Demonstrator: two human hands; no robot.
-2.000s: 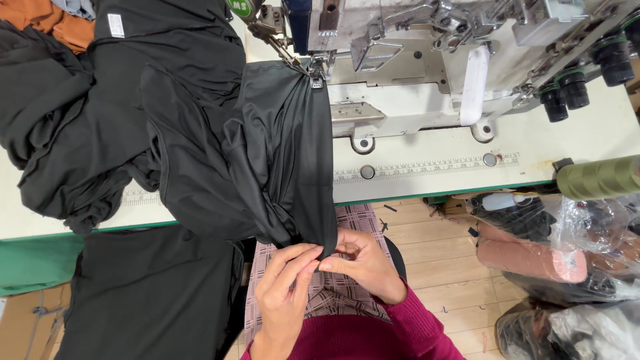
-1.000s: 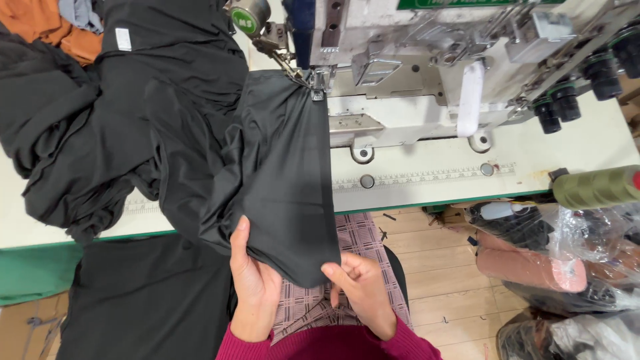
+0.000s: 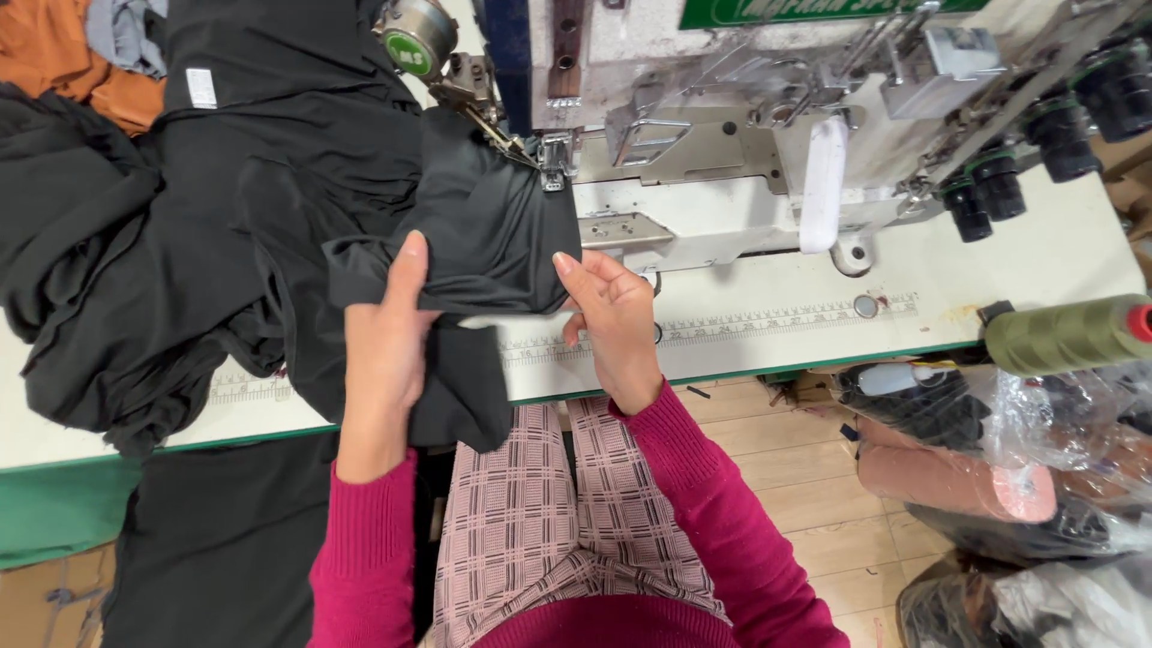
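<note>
Black stretch fabric (image 3: 486, 216) runs under the presser foot (image 3: 553, 164) of an industrial sewing machine (image 3: 720, 216). My left hand (image 3: 387, 351) grips the fabric's lower left part, thumb on top and fingers hidden beneath. At the right edge, just below the presser foot, my right hand (image 3: 612, 306) pinches the cloth between thumb and fingers. A loose flap of the black fabric hangs over the table edge between my forearms.
A heap of black garments (image 3: 180, 207) covers the left of the table, with orange cloth (image 3: 54, 54) behind. A ruler strip (image 3: 747, 326) runs along the front. An olive thread cone (image 3: 1062, 335) and a plastic-wrapped pink roll (image 3: 954, 472) are at right.
Both hands have moved up from beyond the table's front edge towards the presser foot. The fabric, stretched down over the lap a second ago, is now gathered up between them.
</note>
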